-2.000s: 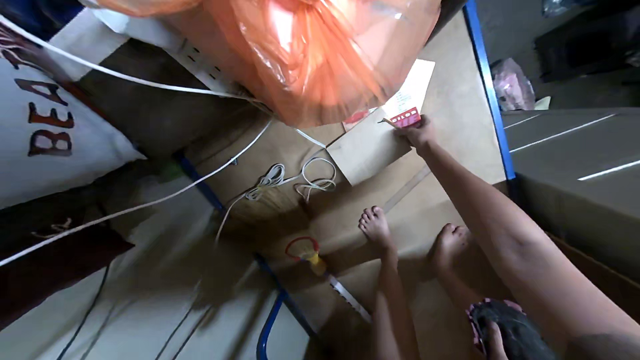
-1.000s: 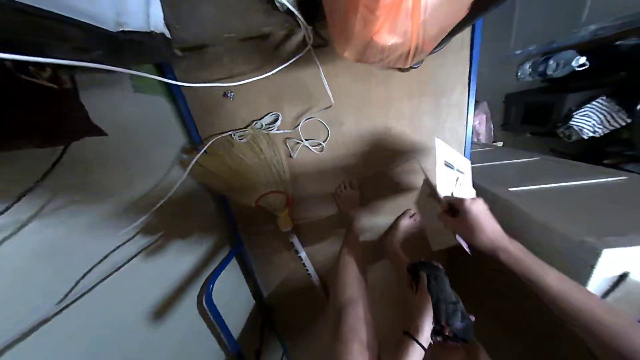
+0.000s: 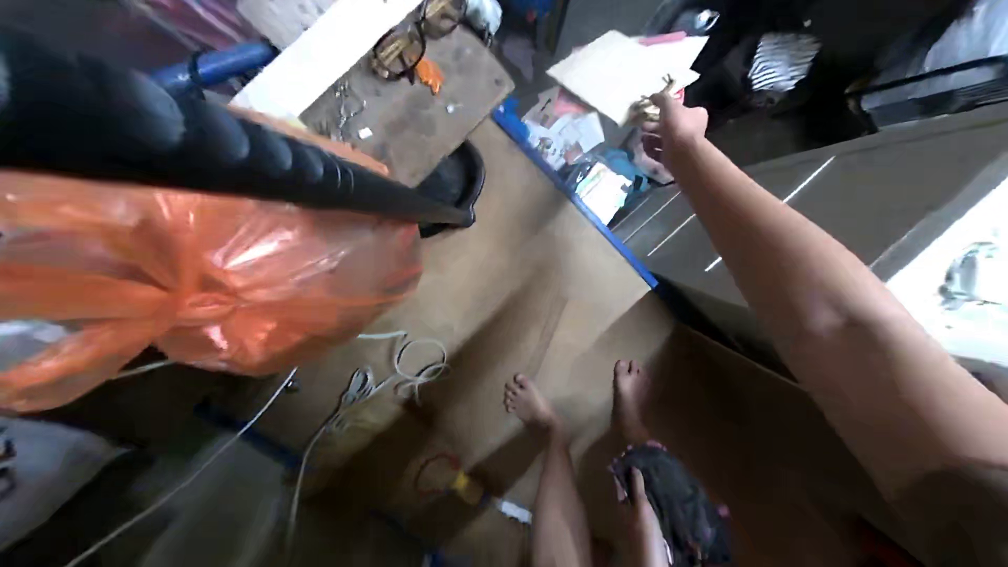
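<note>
My right hand (image 3: 676, 130) reaches out at the upper right, its fingers closed on pale card sheets (image 3: 622, 72) and a small crumpled yellowish-brown thing (image 3: 646, 109). Under them, beyond the blue edge, lie loose papers and plastic (image 3: 567, 138). At the bottom, my left hand (image 3: 642, 508) holds a dark, soft bundle with pink trim (image 3: 681, 504), its thumb over the near side; the other fingers are hidden. My bare feet are on the brown board floor between the hands.
A tied orange plastic bag (image 3: 197, 303) and a black pole (image 3: 260, 157) fill the left. A blue edge bar (image 3: 583, 201) borders the floor. A coiled white cord (image 3: 421, 366) and a broom handle (image 3: 513, 512) lie near my feet. Cardboard (image 3: 756, 197) stands at right.
My right hand has carried the card sheets from over the board floor out past the blue edge. My left hand still holds the dark bundle. The view has shifted strongly.
</note>
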